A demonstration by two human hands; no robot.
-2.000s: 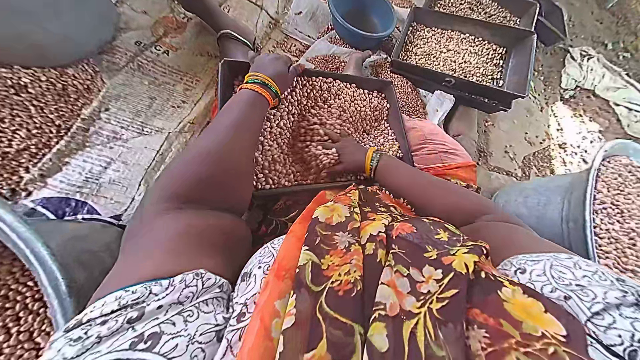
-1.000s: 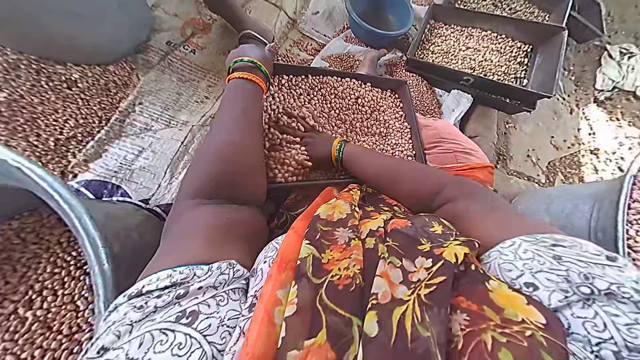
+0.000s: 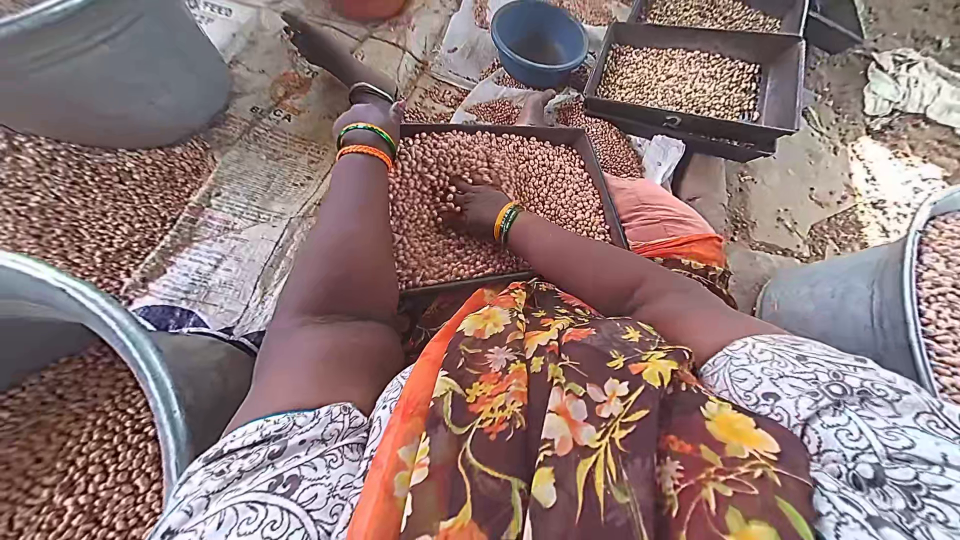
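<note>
A dark metal tray [image 3: 615,217] full of pinkish-brown nuts or seeds [image 3: 555,180] rests at my lap. My left hand [image 3: 369,120], with green, yellow and orange bangles at the wrist, is at the tray's far left corner; its fingers are partly hidden, and its grip on the rim cannot be made out. My right hand [image 3: 476,208], with yellow and green bangles, lies palm down on the nuts left of the tray's middle, its fingers spread among them. Some nuts beside the fingers look blurred.
Metal tubs of nuts stand at the lower left [image 3: 161,390] and right [image 3: 911,300]; another tub [image 3: 112,82] is at upper left beside a nut heap [image 3: 97,202]. Beyond my tray are a blue plastic basin [image 3: 538,71] and stacked trays [image 3: 690,124]. A bare foot [image 3: 330,52] extends past my left hand.
My right hand has moved left across the nuts from the tray's near right part since the earliest frame. My left hand stays by the far left corner. The view has shifted somewhat.
</note>
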